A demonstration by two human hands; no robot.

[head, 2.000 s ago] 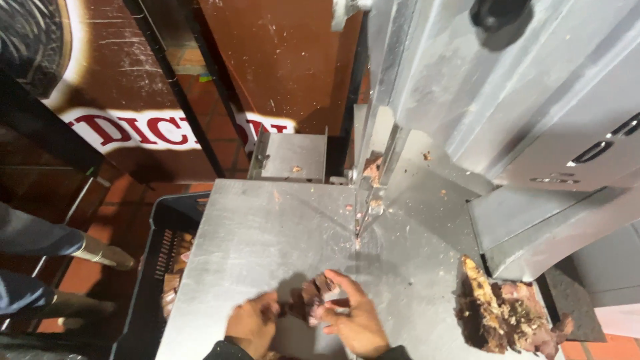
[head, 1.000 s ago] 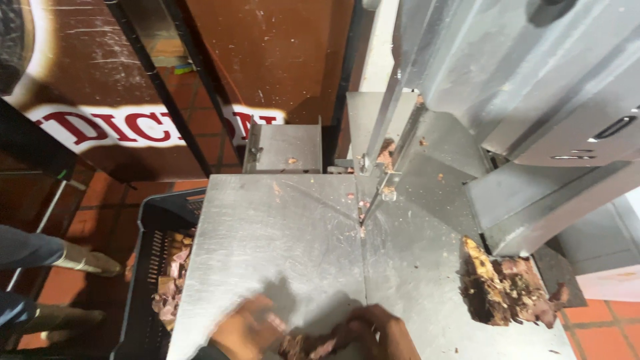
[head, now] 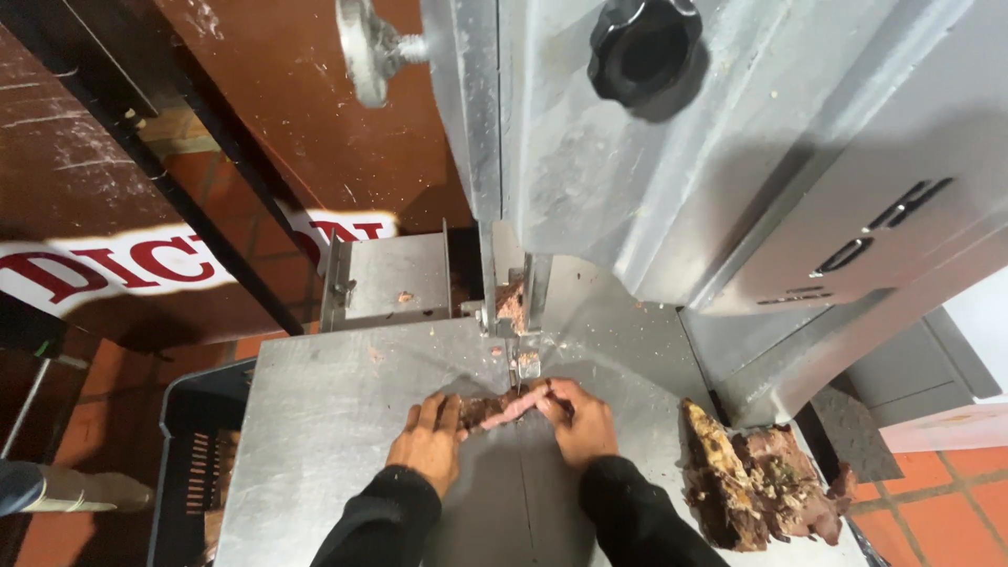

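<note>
A strip of meat (head: 504,411) lies across the slot of the bandsaw's steel table (head: 299,441), close in front of the blade. My left hand (head: 429,441) grips its left end, and my right hand (head: 579,417) pinches its right end. The bandsaw blade (head: 516,362) runs down between the guides just beyond the meat; whether it touches the meat I cannot tell. Small meat scraps (head: 528,358) lie around the blade. Part of the meat is hidden by my fingers.
Larger meat chunks (head: 772,480) rest at the table's right edge. A black crate (head: 177,441) holding pieces stands below on the left, near a person's boot (head: 94,490). The saw's metal housing (head: 709,142), with a black knob (head: 646,51), rises at the upper right.
Both hands have moved forward with the meat, from the table's near edge to close in front of the blade. The view has shifted closer to the saw.
</note>
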